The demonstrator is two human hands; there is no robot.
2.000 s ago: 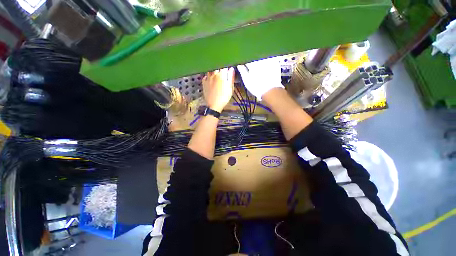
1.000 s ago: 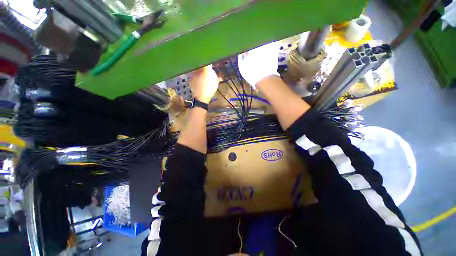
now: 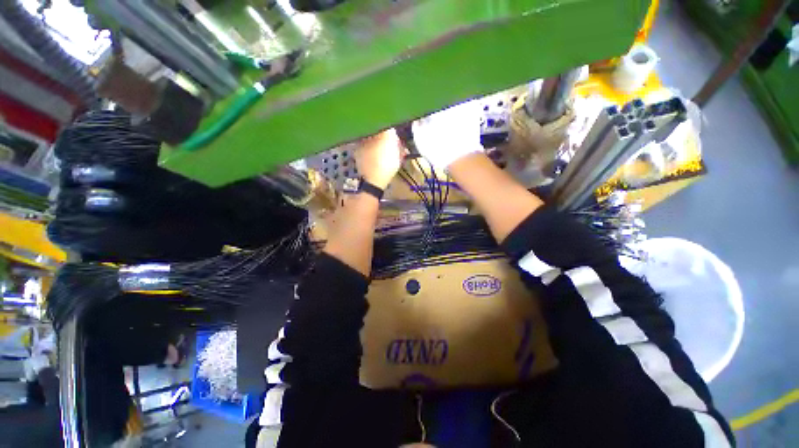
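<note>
My left hand, bare with a dark wristband, reaches to the front edge of the lower mould, under the green press platen. My right hand, in a white glove, is beside it at the mould. The fingertips of both hands are partly hidden by the platen, and their grip cannot be told. Several thin black cables run from between my hands down to a wide bundle of black cables. The bundle lies across the tan cardboard board.
Green-handled pliers rest on the platen. Steel columns stand beside the mould. Metal profile tubes are at right, a white tub lower right. Tied cable bundles hang at left above a blue bin of white pieces.
My left hand moved left, away from the gloved hand, then back right and closer to it. The view has shifted slightly. The cables still run between my hands.
</note>
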